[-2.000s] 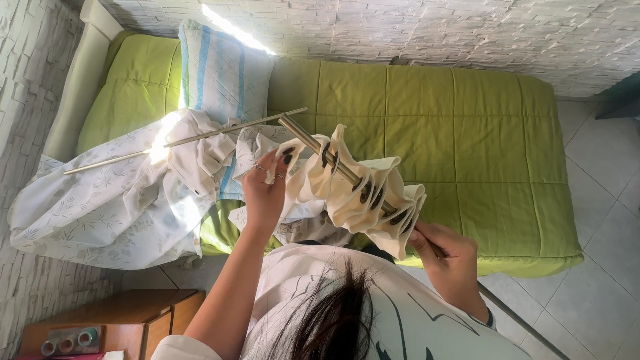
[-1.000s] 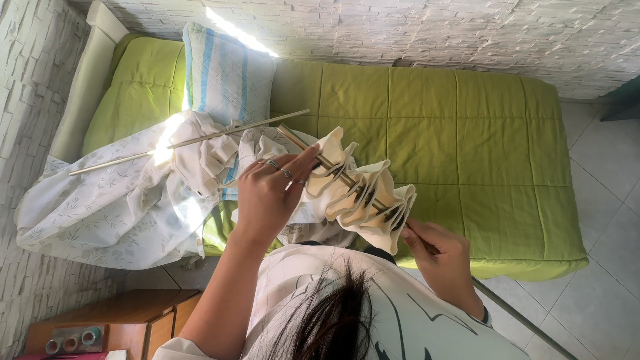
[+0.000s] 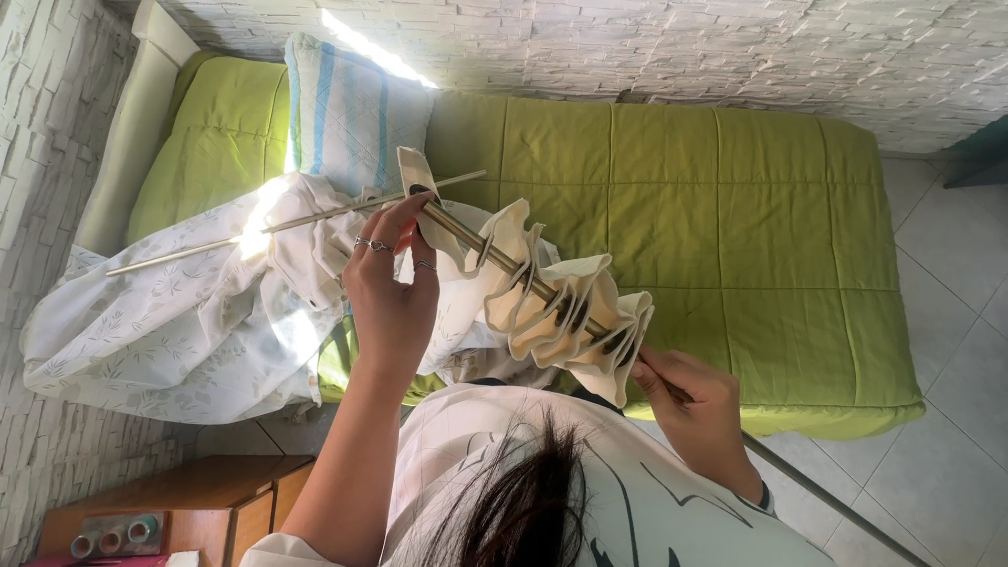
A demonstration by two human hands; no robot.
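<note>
A metal curtain rod [image 3: 827, 494] runs diagonally in front of me, through the dark eyelets of a cream curtain [image 3: 587, 315] bunched in folds along it. At the rod's upper left end, my left hand [image 3: 394, 276], with rings on its fingers, pinches the curtain's edge beside an eyelet. My right hand [image 3: 697, 402] is closed around the rod just below the gathered folds. A thinner rod [image 3: 181, 253] lies across a white leaf-patterned curtain [image 3: 134, 339] on the left part of the bed.
Under the curtains is a bed with a green quilt [image 3: 787, 236], a blue-striped pillow [image 3: 358, 110] and a white headboard [image 3: 130, 134]. Stone-textured walls stand behind and left. A wooden cabinet [image 3: 181, 492] holding small round items is at the lower left; grey floor tiles [image 3: 961, 370] show at right.
The curtain's end panel with its eyelet now sits at the rod's upper left tip, where the bare rod end showed before. My left hand has moved up toward that tip; my right hand stays on the rod.
</note>
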